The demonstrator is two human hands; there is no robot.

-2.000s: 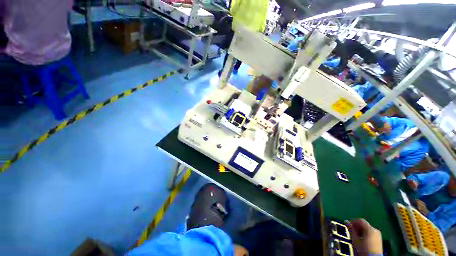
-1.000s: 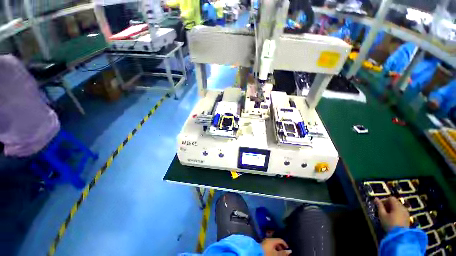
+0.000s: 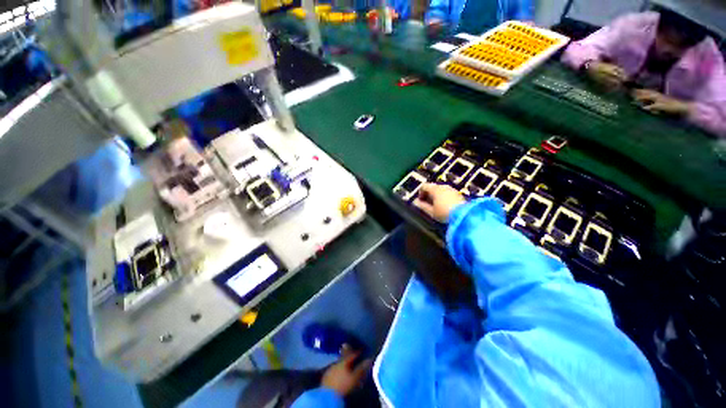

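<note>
The black blister tray lies on the green bench at the right, with rows of pale-framed phone housings. My right hand is at the tray's near left corner, its fingertips at the edge of a corner housing; whether they grip it is unclear. My left hand is low over my lap, small and blurred; its fingers cannot be read. The screwdriving machine stands at the left. Its left jig and right jig each hold one housing.
A touchscreen and an emergency stop button are on the machine's front. A loose handset and a red one lie on the bench. White trays of yellow pieces and a person in pink are across the bench.
The view has turned right towards the tray, so the machine now shows at the left. My right hand has moved from between housings to the tray's corner housing. My left hand stays low.
</note>
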